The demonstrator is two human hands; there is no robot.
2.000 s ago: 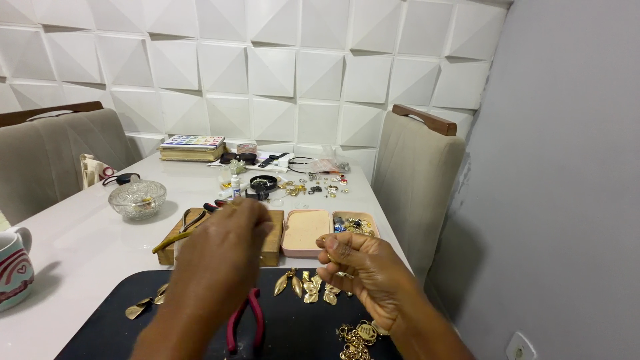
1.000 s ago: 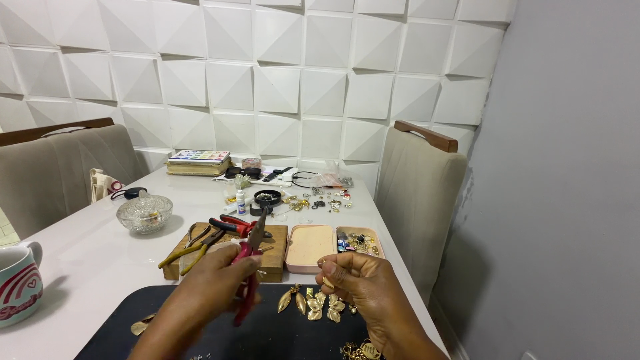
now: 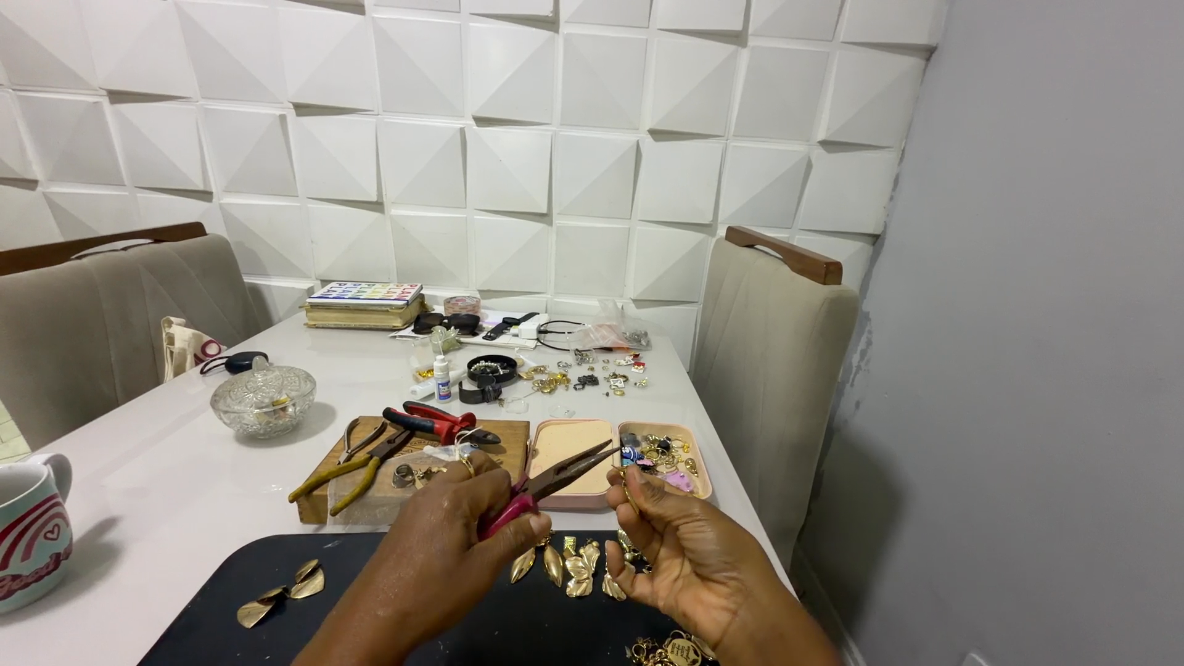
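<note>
My left hand [image 3: 462, 532] grips needle-nose pliers [image 3: 560, 476] by their magenta handles. Their long jaws, slightly parted, point right, with the tips close to the fingertips of my right hand [image 3: 680, 546]. Between thumb and fingers that hand pinches a small gold-coloured jewellery piece [image 3: 629, 490], mostly hidden. Below lies a black mat [image 3: 444, 620] bearing gold leaf-shaped earring pieces [image 3: 580, 566], a separate gold pair [image 3: 282, 592] at the left, and a heap of gold chain and charms [image 3: 671, 649] by my right wrist. Whether the plier tips touch the small piece, I cannot tell.
Behind my hands, a wooden box [image 3: 504, 442] carries red-and-black pliers [image 3: 435, 423] and yellow-handled pliers [image 3: 356, 474]. An open pink case [image 3: 708, 462] holds trinkets. A lidded glass bowl [image 3: 264, 400] and a mug [image 3: 32, 532] stand left. Loose jewellery [image 3: 550, 379] lies farther back.
The magenta-handled pliers, lying on the mat two seconds ago, were lifted in my left hand. Since one second ago their jaws have swung from pointing up to pointing right, towards my right fingertips.
</note>
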